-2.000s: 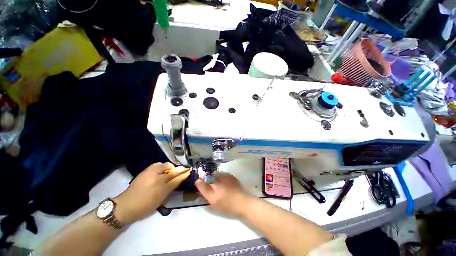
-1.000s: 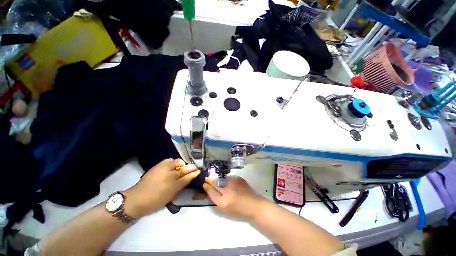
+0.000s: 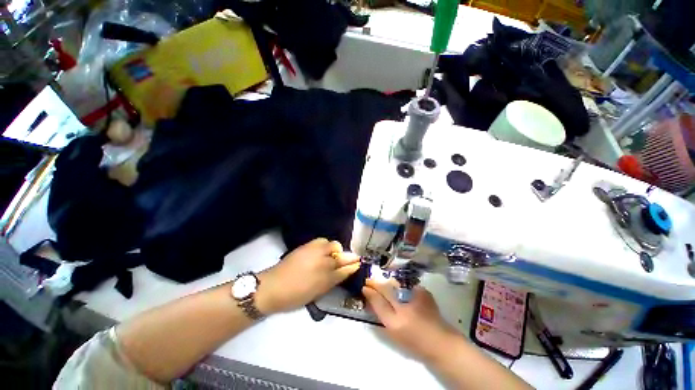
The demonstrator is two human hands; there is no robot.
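Observation:
A dark limp garment piece lies spread left of and behind the machine head, its narrow end under the needle area. The white lockstitch machine stands at the right. My left hand wears a watch and presses its fingertips on the cloth just left of the needle. My right hand has its fingertips at the cloth's edge, right in front of the presser foot, which is mostly hidden by the fingers and machine head. The needle plate shows partly between the hands.
A lit smartphone lies under the arm, with dark snips and a black slim tool to its right. A yellow package lies behind the cloth. A pale green container and pink basket stand behind the machine.
The view has swung left, so the machine, cloth and hands appear further right. Both hands stay at the needle area on the cloth, with little visible movement relative to the machine.

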